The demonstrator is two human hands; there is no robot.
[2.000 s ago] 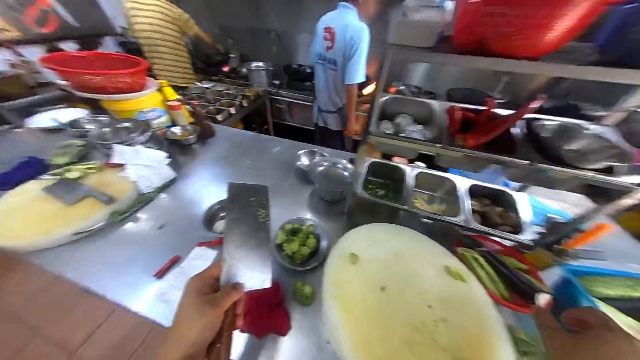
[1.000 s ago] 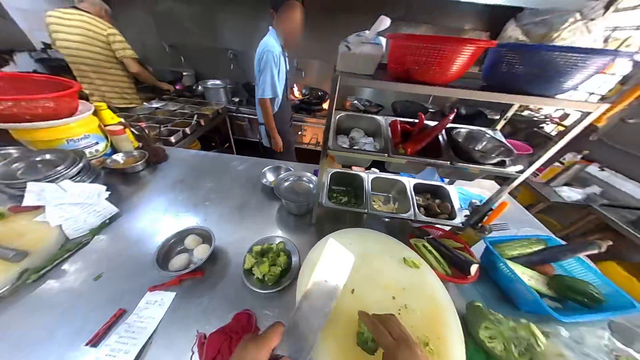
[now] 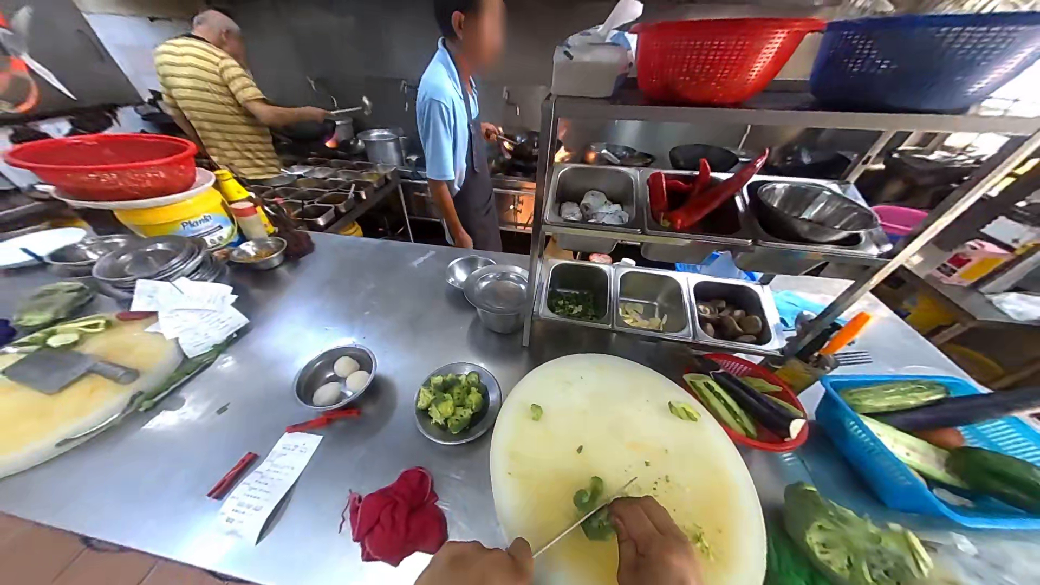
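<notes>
A cleaver (image 3: 573, 526) stands edge down on the round cutting board (image 3: 561, 406), seen almost edge-on. My left hand (image 3: 475, 562) is closed at the near end of its blade; the handle is hidden. My right hand (image 3: 654, 540) presses on a piece of green vegetable (image 3: 597, 524), possibly broccoli stem, with the blade against its fingertips. Small green bits lie about the board. Left of the board sits a metal bowl of cut green vegetable (image 3: 451, 402), and a crumpled red cloth (image 3: 398, 516) lies nearer me.
A bowl of white balls (image 3: 335, 376), a paper slip (image 3: 272, 479) and another cutting board (image 3: 154, 366) with a cleaver (image 3: 69, 371) are leftward. Right are a red basket (image 3: 764, 443), a blue basket (image 3: 902, 512) and a metal shelf (image 3: 812, 122). Two people (image 3: 215, 97) (image 3: 455, 130) stand at the stoves.
The cleaver, raised over the table two seconds ago, is now on the board. My right hand has come from the far right to the vegetable. The view has shifted.
</notes>
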